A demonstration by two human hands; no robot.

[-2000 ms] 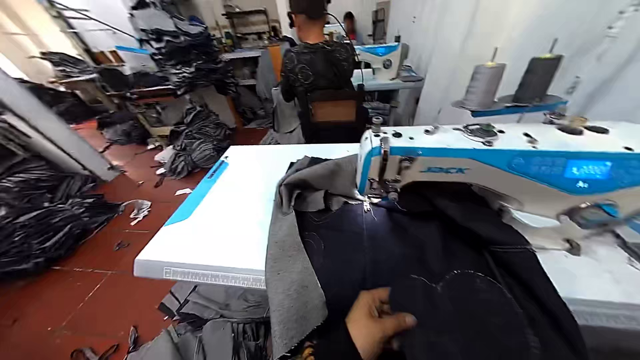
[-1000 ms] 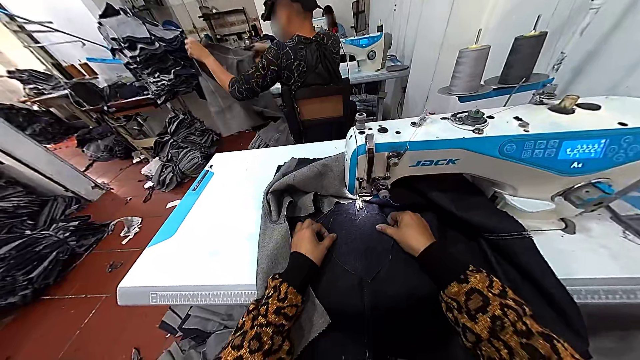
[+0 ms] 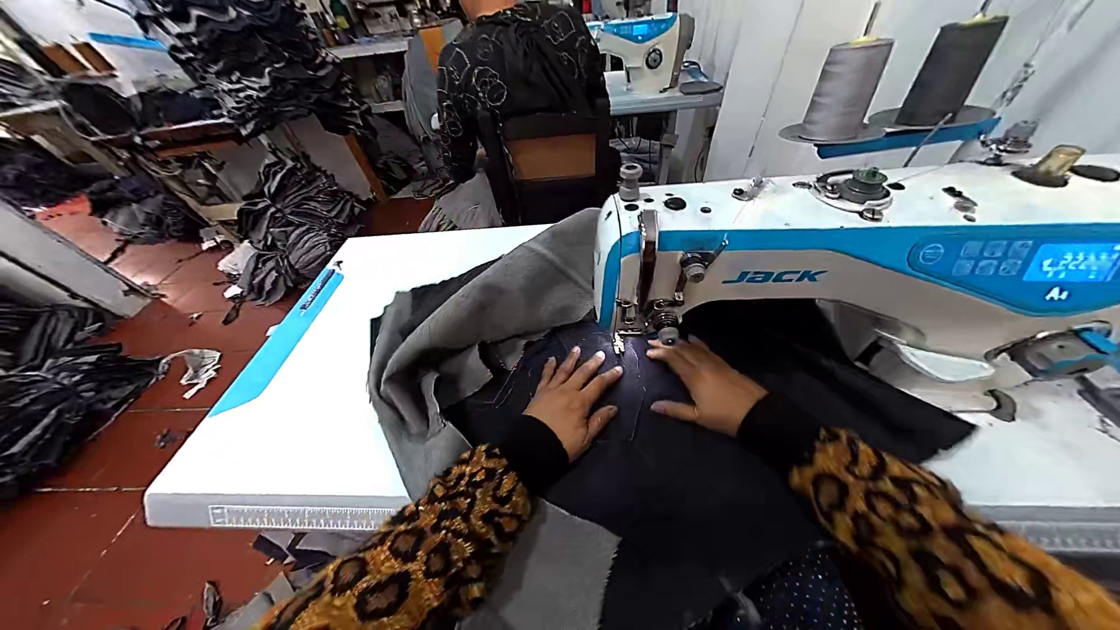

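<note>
A Jack industrial sewing machine (image 3: 787, 262) stands on a white table. Dark denim cloth (image 3: 665, 490) with a stitched patch lies under its presser foot (image 3: 619, 343), and a grey layer of cloth (image 3: 516, 297) is folded over to the left. My left hand (image 3: 573, 402) rests flat on the dark cloth, fingers spread, just left of and below the presser foot. My right hand (image 3: 709, 385) presses on the cloth to the right of the foot, its fingertips near the needle area. Neither hand grips anything. The needle tip is too small to make out.
Two thread cones (image 3: 847, 87) stand behind the machine. Ahead, a person (image 3: 525, 87) sits on a chair near another sewing machine (image 3: 643, 52). Bundles of dark cloth (image 3: 293, 219) lie on the floor and shelves at left. The table's front edge (image 3: 297, 514) carries a printed ruler.
Two seconds ago one hand was visible, low on the cloth; both were beside the presser foot a second ago. My left hand is now flatter and nearer the foot. The other person's arms have come down.
</note>
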